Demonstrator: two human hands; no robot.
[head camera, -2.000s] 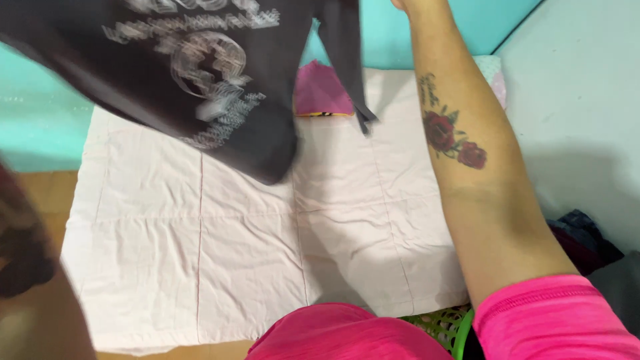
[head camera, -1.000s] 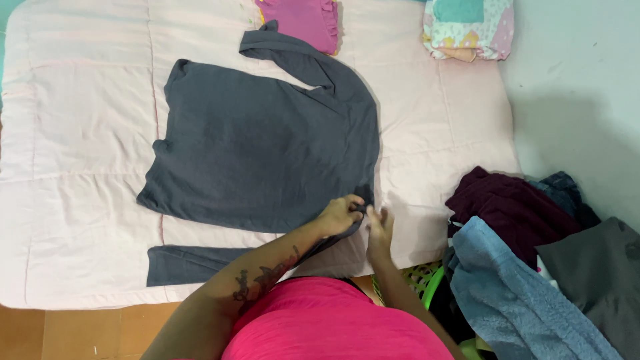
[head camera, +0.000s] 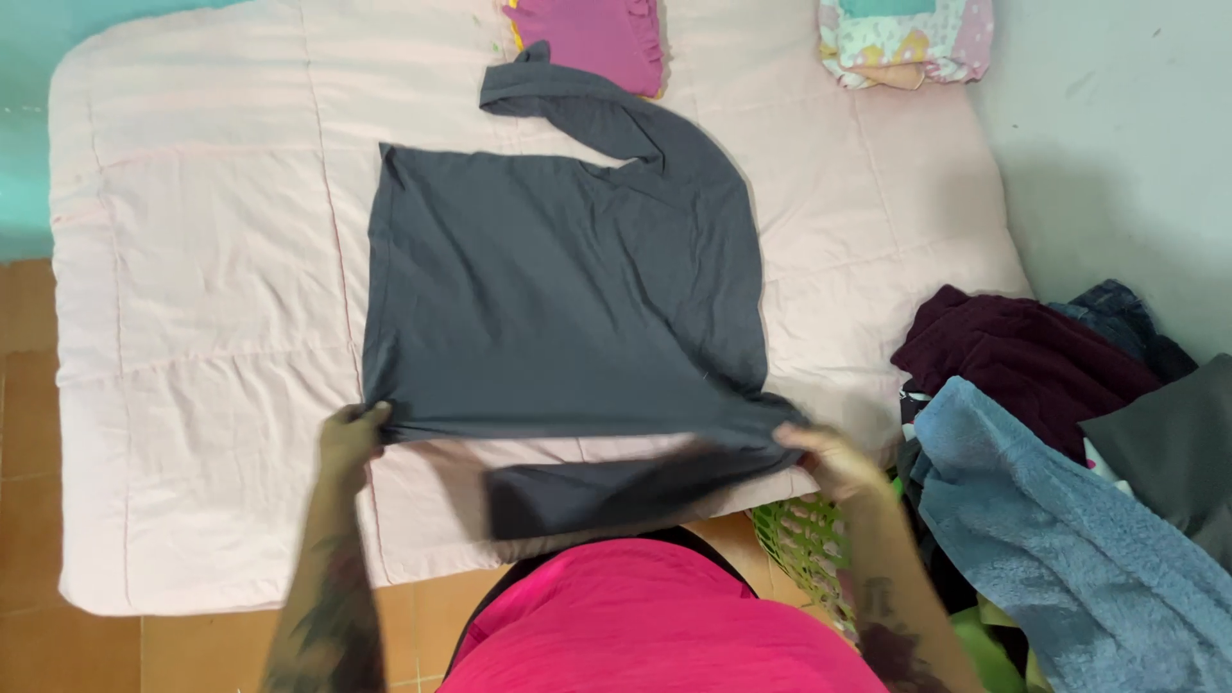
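Note:
A dark grey long-sleeved shirt (head camera: 568, 289) lies spread on a pale pink quilt (head camera: 212, 260), its hem side to the left. My left hand (head camera: 354, 438) grips the near left corner of the shirt. At the near right, by the shoulder, my right hand (head camera: 833, 457) pinches the cloth, slightly blurred. Between the hands the near side edge is stretched straight. One sleeve curves along the far right side; the other lies near my body, pointing left. The shirt's collar is hard to make out.
Folded magenta cloth (head camera: 611, 43) and a folded patterned cloth (head camera: 910, 38) lie at the quilt's far side. At right, a blue fleecy cloth (head camera: 1059, 539) and a maroon garment (head camera: 1020, 361) are heaped near a green perforated basket (head camera: 804, 544). A pale wall borders the right side.
The shirt, held up two seconds ago, now lies on the quilt. Since one second ago my left hand has moved left from the shoulder area to the hem corner.

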